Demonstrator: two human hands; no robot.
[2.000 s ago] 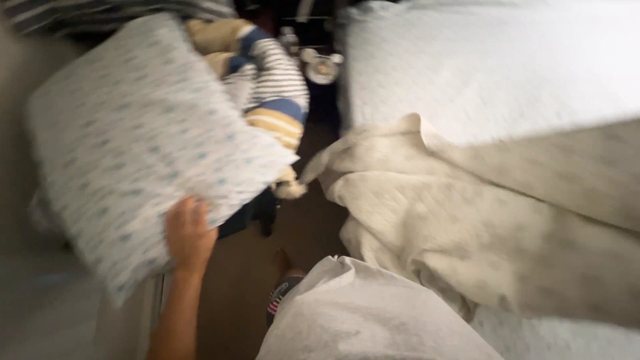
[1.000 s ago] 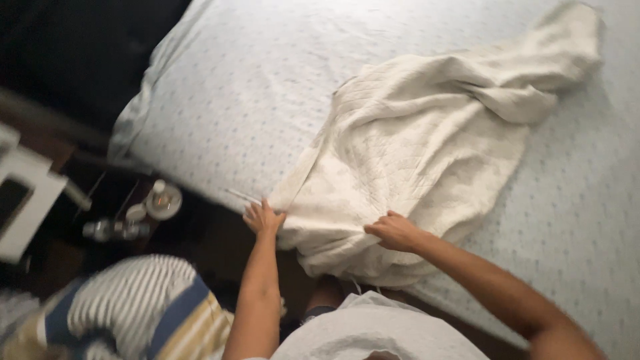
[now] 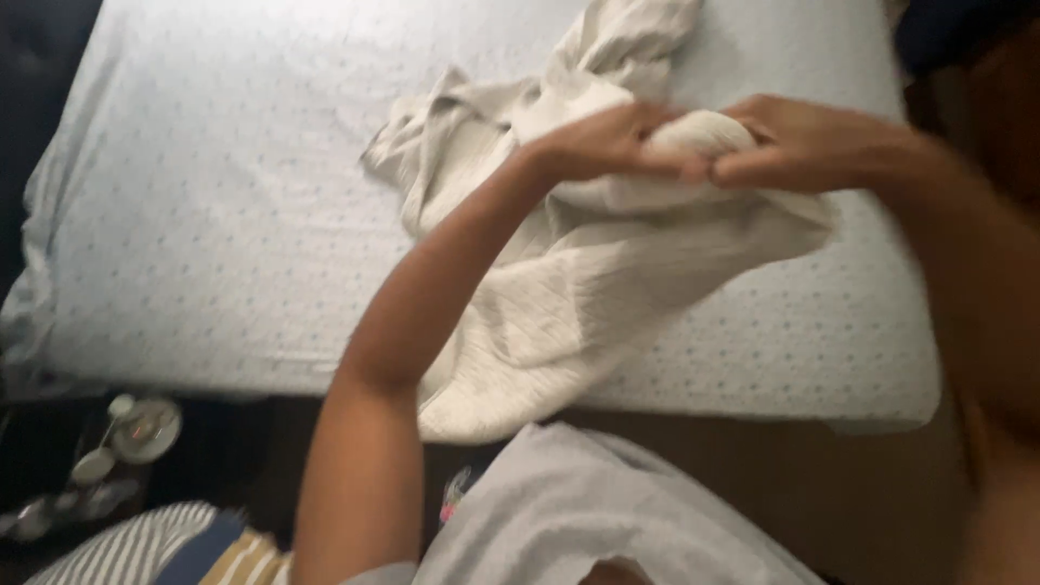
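Note:
A cream quilted blanket (image 3: 569, 301) lies bunched across the bed, part of it over the near edge of the mattress. My left hand (image 3: 621, 146) and my right hand (image 3: 792, 146) meet above the bed, each gripping a gathered part of this blanket, which bulges up between them. Both hands are somewhat blurred. Under the blanket, a pale fitted sheet (image 3: 211, 244) with small blue marks covers the mattress.
At the lower left, a round white mouse-eared object (image 3: 146, 431) sits in a dark area, with striped cloth (image 3: 154, 544) below it. Dark floor (image 3: 780, 487) shows along the near side of the bed. Brown furniture (image 3: 1007, 114) stands at the upper right.
Two seconds ago my left hand was at a patterned pillow. One second ago both hands were apart on the blanket near the bed's edge; now they are together, with blanket gathered between them. The view has shifted.

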